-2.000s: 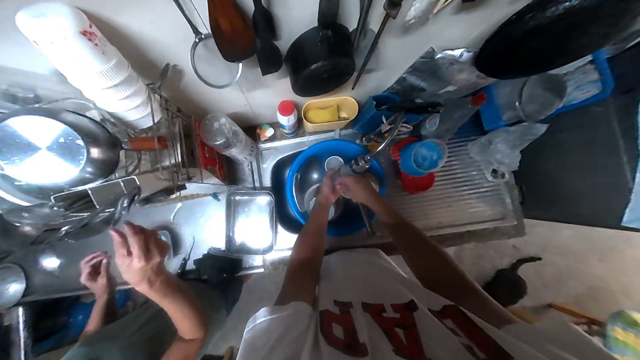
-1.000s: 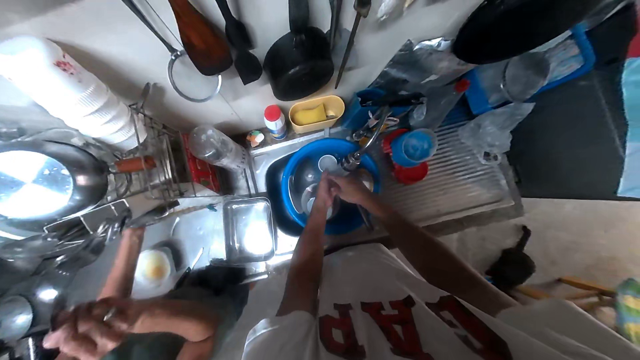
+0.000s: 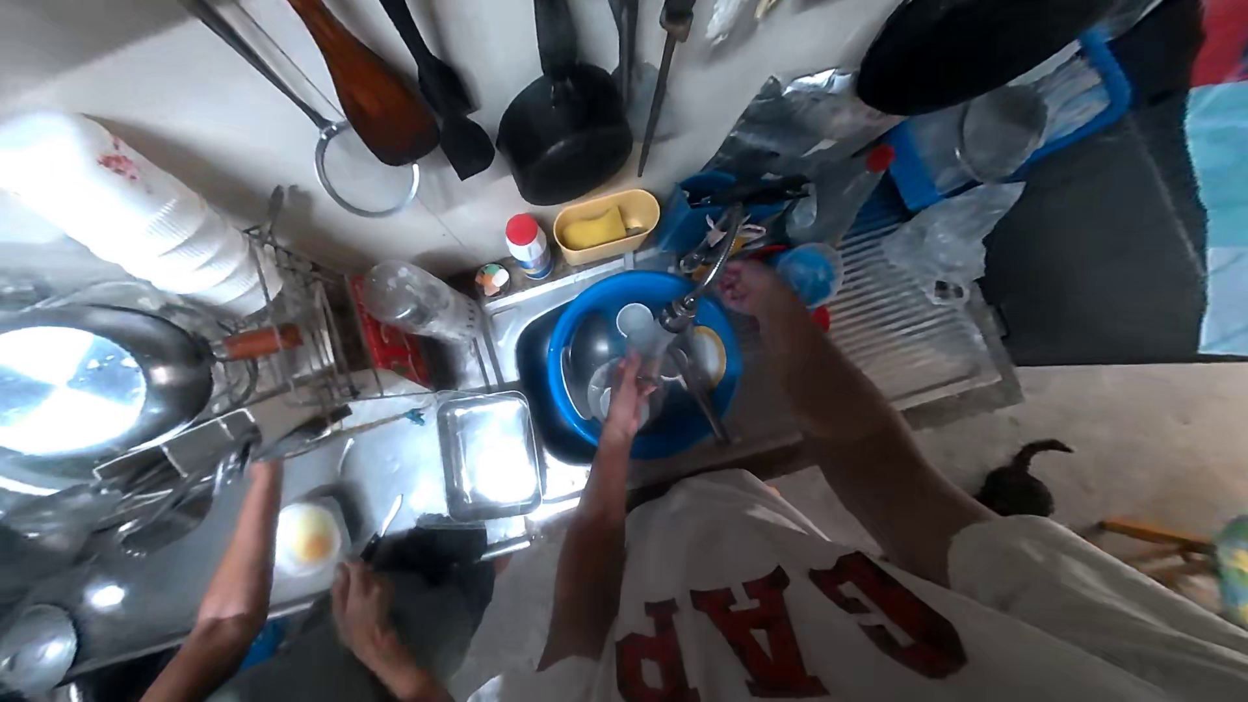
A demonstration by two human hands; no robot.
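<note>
A blue plastic basin (image 3: 558, 366) sits in the steel sink, with dishes inside it. My left hand (image 3: 632, 388) is over the basin, around the lower part of a small translucent cup (image 3: 637, 325) beneath the faucet (image 3: 681, 312). To the right, my right hand (image 3: 746, 286) is up by the faucet's curved spout, beside a blue cup (image 3: 811, 274); whether it touches the tap or holds anything cannot be told. A yellow-rimmed dish (image 3: 710, 356) and a dark utensil handle (image 3: 700, 392) lie at the basin's right side.
Behind the basin stand a sponge holder (image 3: 639, 207) and a red-capped bottle (image 3: 527, 244). A steel tray (image 3: 490, 456) lies left of the sink. Another person's hands (image 3: 363, 606) are near a plate with an egg (image 3: 308, 538). Dark pans hang above; a ribbed drainboard (image 3: 907, 341) extends right.
My right hand has moved from beside my left hand over the basin to the right of the faucet. The other person's hands have shifted around the egg plate.
</note>
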